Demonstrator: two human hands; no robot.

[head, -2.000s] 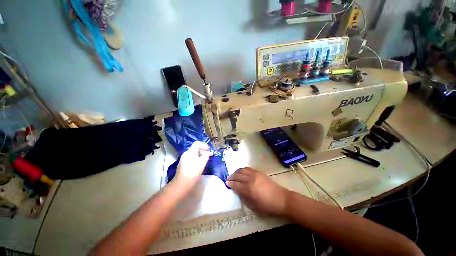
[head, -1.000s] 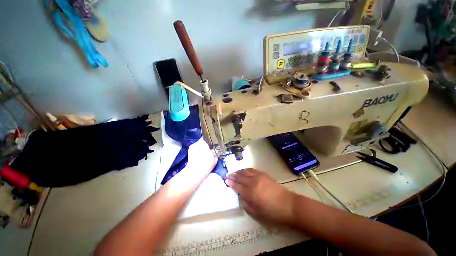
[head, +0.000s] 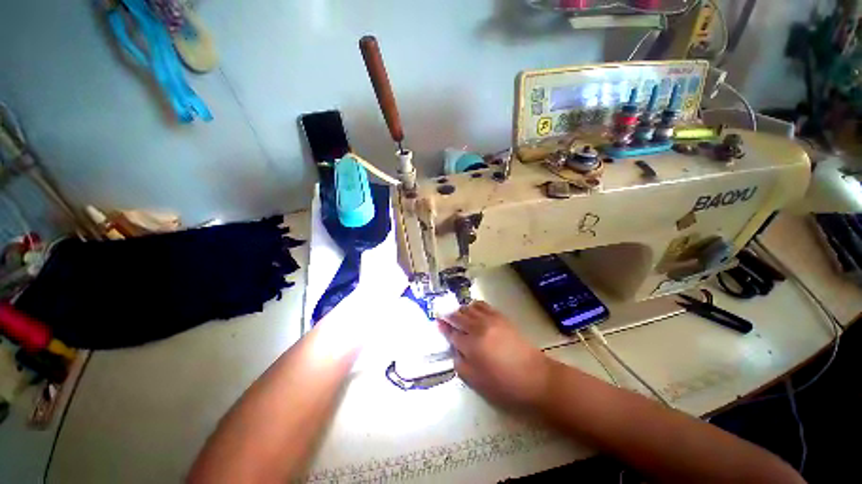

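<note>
The navy fabric lies left of the needle area with the white layer beside and under it. My left hand lies over the fabric, its fingers washed out by glare. My right hand is just right of the presser foot, fingers bent together at the fabric's edge. Part of the fabric between my hands is lost in white light. A dark-edged, rounded end of the work shows below my right fingertips. The turquoise lamp hangs over the navy fabric.
The cream sewing machine spans the right side. A lit phone with a white cable lies under its arm. Black snips and scissors lie right. A dark fabric pile lies left, and a wooden-handled tool stands upright.
My right hand has moved slightly up towards the needle. The dark-edged rounded end now shows below it. My left hand stays over the fabric, and less navy shows between the hands.
</note>
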